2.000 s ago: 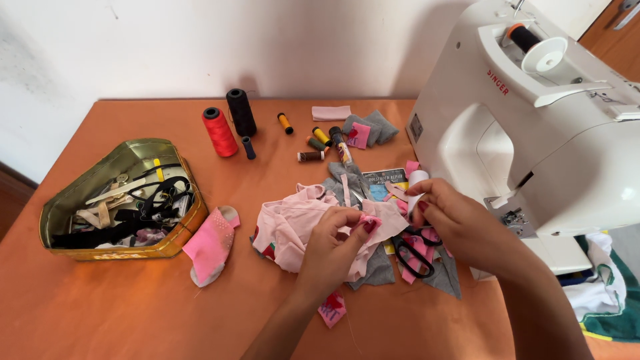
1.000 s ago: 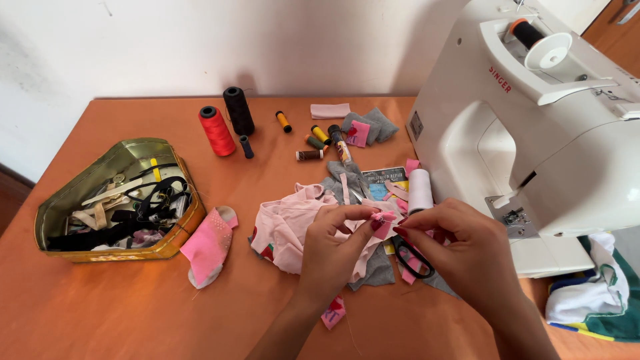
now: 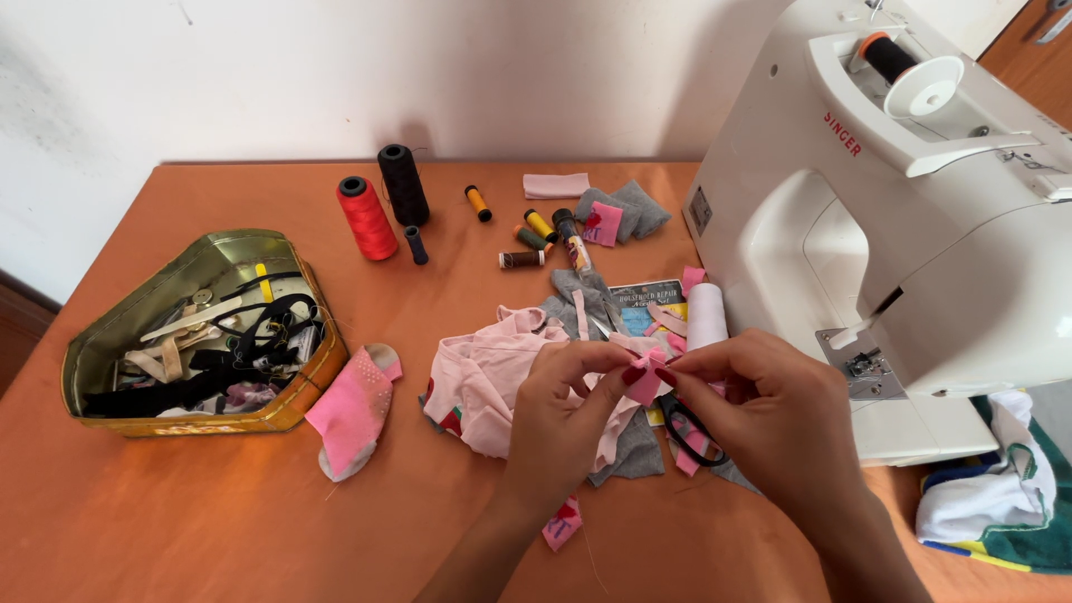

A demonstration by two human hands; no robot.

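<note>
A small pink fabric piece (image 3: pixel 646 381) is pinched between the fingertips of my left hand (image 3: pixel 569 402) and my right hand (image 3: pixel 754 410), which almost meet. Under and left of them lies a crumpled light pink cloth (image 3: pixel 486 377) on grey fabric scraps (image 3: pixel 632 452). Black-handled scissors (image 3: pixel 699 435) lie partly hidden below my right hand. A white thread cone (image 3: pixel 706 316) stands just behind that hand. The printed needle set card (image 3: pixel 649 295) is partly covered by scraps. Whether a needle or thread is between my fingers, I cannot tell.
A white Singer sewing machine (image 3: pixel 888 251) stands at the right. On the left are an open metal tin (image 3: pixel 327 368) of notions and a pink and grey fabric piece (image 3: pixel 352 410). Red (image 3: pixel 367 222) and black (image 3: pixel 404 188) thread cones stand behind, near several small spools.
The white thread cone was in my right hand two seconds ago and stood on the table one second ago. My right hand has moved to the small pink piece.
</note>
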